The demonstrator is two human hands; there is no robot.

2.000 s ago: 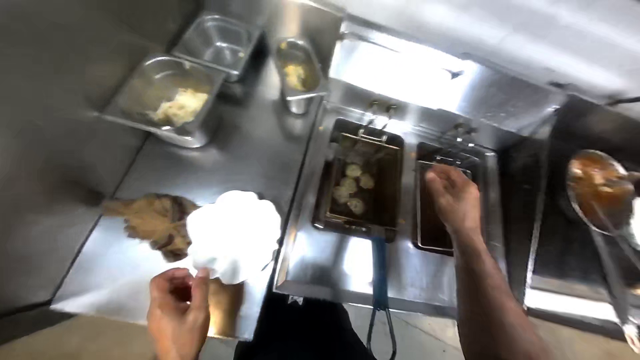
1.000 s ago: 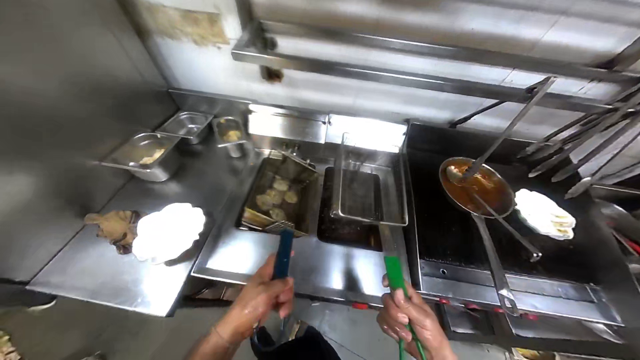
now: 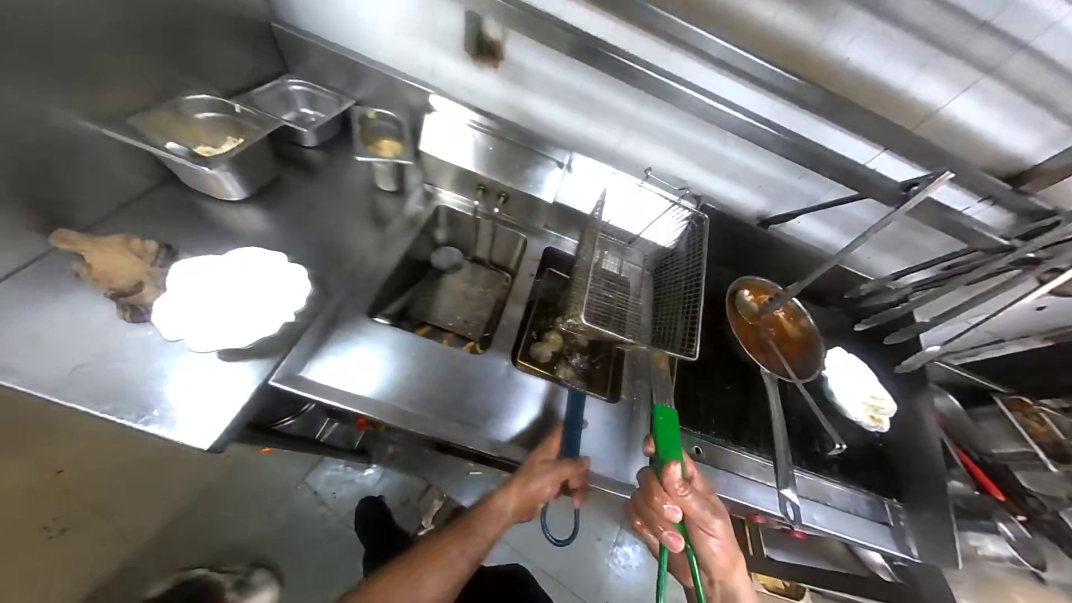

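My left hand (image 3: 548,473) grips the blue handle (image 3: 573,423) of a fryer basket that sits in the right fryer well (image 3: 536,322), with several pale round food pieces (image 3: 548,345) in it. My right hand (image 3: 682,511) is closed around the green handle (image 3: 667,435) of a second wire fryer basket (image 3: 645,276). That basket is raised, tilted, and appears empty, just right of the right well. The left fryer well (image 3: 461,293) holds dark oil, and a round-headed metal utensil (image 3: 446,259) shows in it.
Steel pans (image 3: 226,172) and a white scalloped plate (image 3: 230,299) beside a brown cloth-like item (image 3: 121,264) are on the left counter. On the right cooktop (image 3: 729,402) are a frying pan of orange-red sauce (image 3: 787,335) and a white plate of food (image 3: 858,389). Tongs (image 3: 971,285) hang at right.
The blue-handled basket has moved from the left well to the right well. My right hand has raised the green-handled basket, which was level over the right well one second ago.
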